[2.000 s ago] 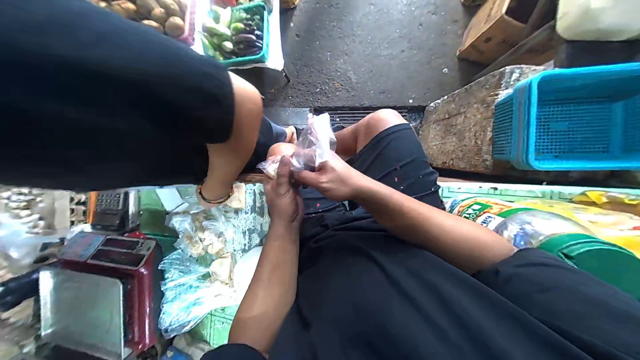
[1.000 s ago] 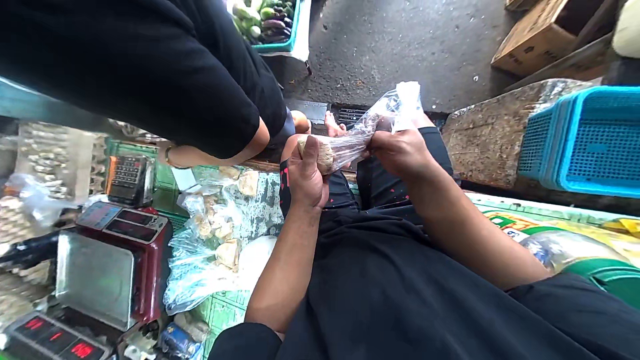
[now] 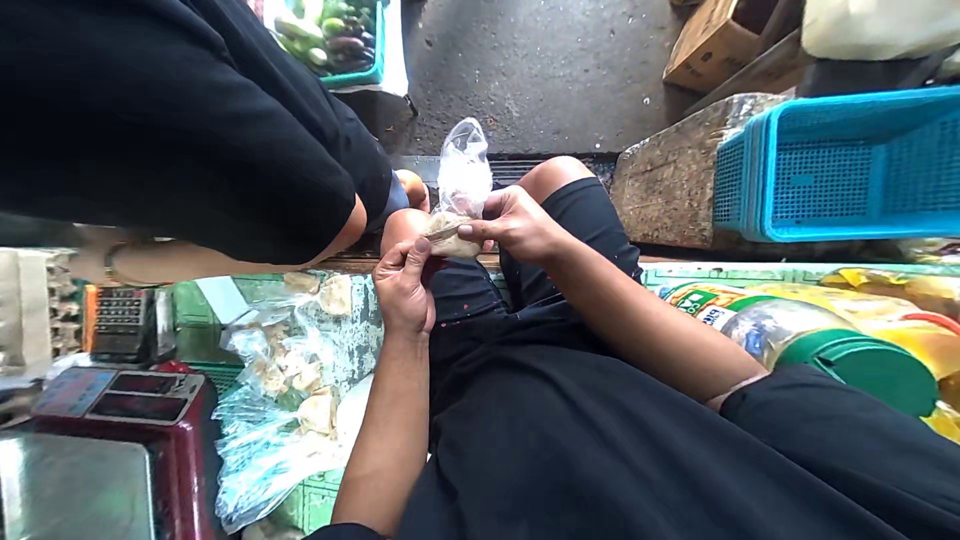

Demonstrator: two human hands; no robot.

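Above my knees, a small clear plastic bag [image 3: 452, 238] with pale contents is held between both hands. My left hand [image 3: 407, 283] grips its left end, thumb on top. The fingers of my right hand [image 3: 517, 225] pinch its right side. The loose, transparent upper part of the bag [image 3: 465, 169] stands out past my fingers, over the dark ground. What the pale contents are, I cannot tell. Left of my left forearm lies a larger clear plastic bag [image 3: 259, 435] with pale chunks [image 3: 316, 412] in and around it.
A person in dark clothing [image 3: 247, 135] is close on the left. Below that person's arm are a calculator [image 3: 120, 319] and a red weighing scale [image 3: 180, 457]. Blue plastic baskets [image 3: 825, 169] stand at the right, above a green-lidded jar [image 3: 859, 367]. A vegetable basket [image 3: 356, 77] is at the top.
My hands have come closer together on the small bag. Its loose end, which pointed to the upper right a second ago, now points upward.
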